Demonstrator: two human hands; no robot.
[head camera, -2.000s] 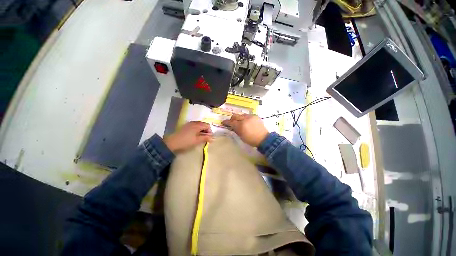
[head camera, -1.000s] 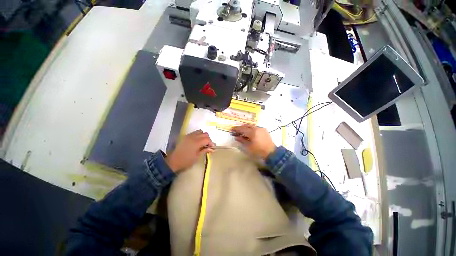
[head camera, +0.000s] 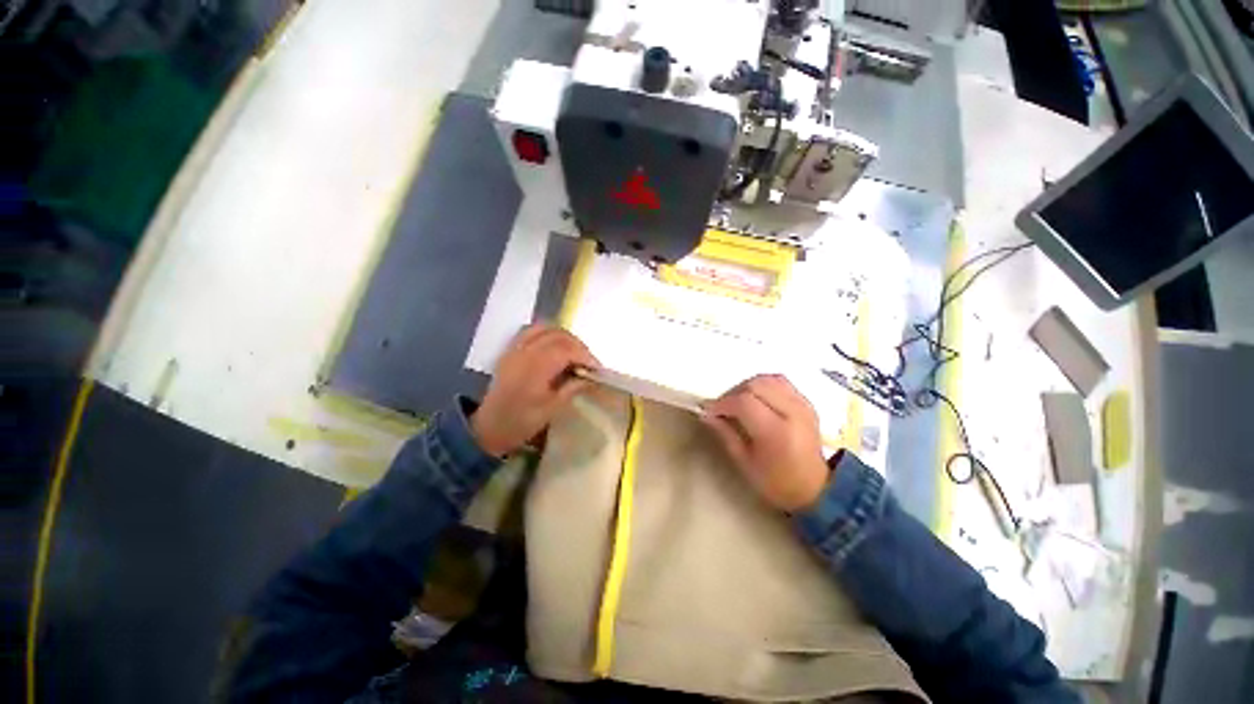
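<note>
A beige cloth workpiece (head camera: 715, 550) hangs over the table's front edge, with a yellow strip (head camera: 619, 536) running down it. My left hand (head camera: 530, 388) pinches its top edge left of the strip. My right hand (head camera: 774, 437) pinches the same edge to the right. The edge is held fairly straight between the hands. The yellow-edged clamp frame (head camera: 729, 267) lies beyond the cloth, apart from it, beside the sewing machine head (head camera: 644, 172) with its dark grey cover. The needle is hidden behind the cover.
A red switch (head camera: 530, 146) is on a white box left of the head. A grey plate (head camera: 433, 261) lies at left. Snips (head camera: 880, 391) and black cords (head camera: 949, 344) lie at right, near a control screen (head camera: 1148, 193), grey blocks (head camera: 1069, 349) and a yellow piece (head camera: 1115, 429).
Both hands and the cloth edge have come back from the clamp frame towards me. The right hand has moved right, away from the left. The snips now show. The camera view has shifted.
</note>
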